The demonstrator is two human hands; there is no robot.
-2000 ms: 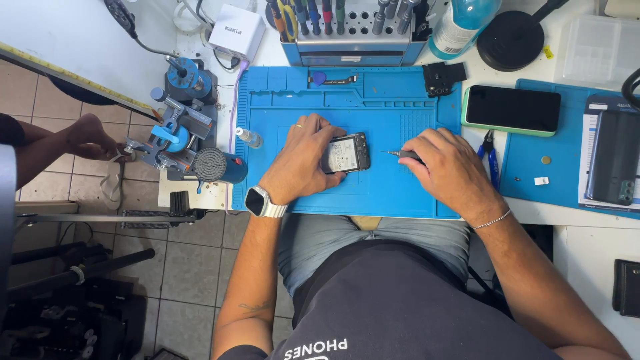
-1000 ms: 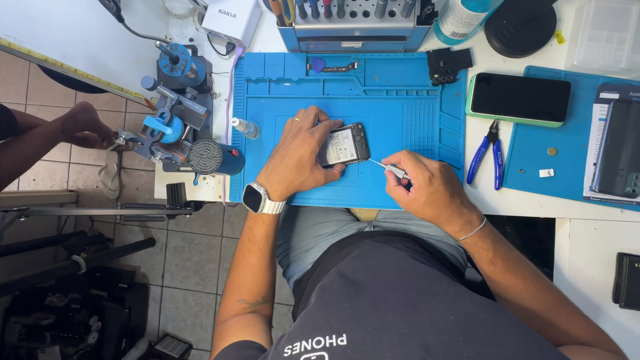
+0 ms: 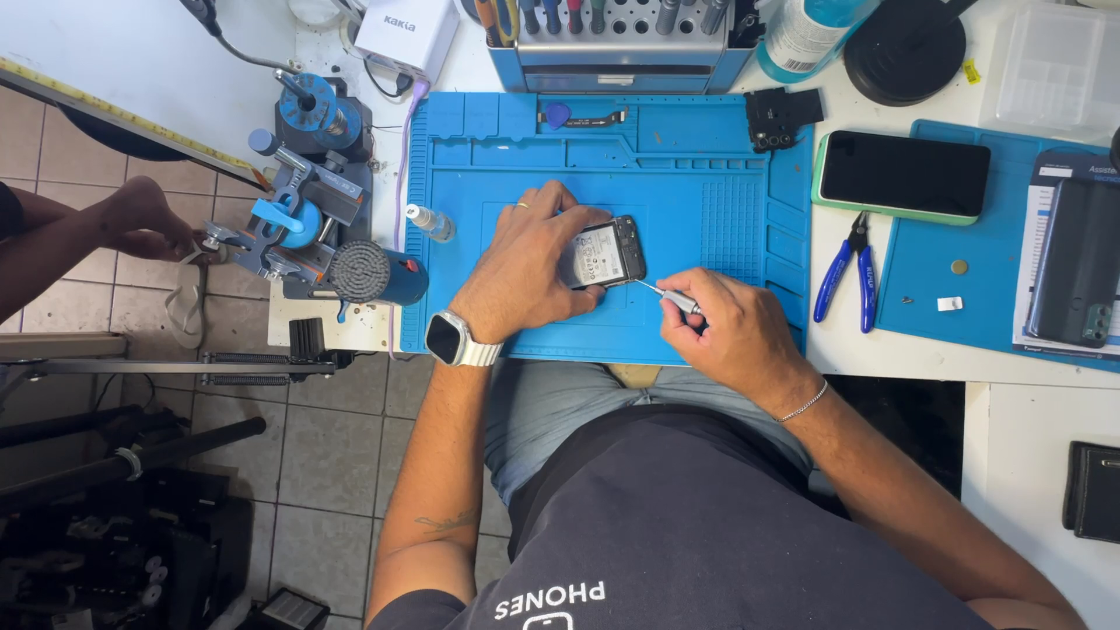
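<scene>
An opened smartphone with its battery showing lies on a blue silicone repair mat. My left hand grips the phone by its left part, thumb along the near edge and fingers over the far one. In my right hand is a slim metal hand tool, perhaps a screwdriver; its thin tip is at the phone's lower right corner, and whether it touches cannot be told. A small clear bottle stands left of my left hand. A flex cable and a blue pick lie at the mat's far side.
Blue-handled nippers and a phone in a green case lie right of the mat. A tool holder and a spray bottle stand behind. A microscope-like clamp fixture is at left, near another person's hand.
My right hand has moved the tool from right of the phone to its lower right corner. My left hand has stayed on the phone.
</scene>
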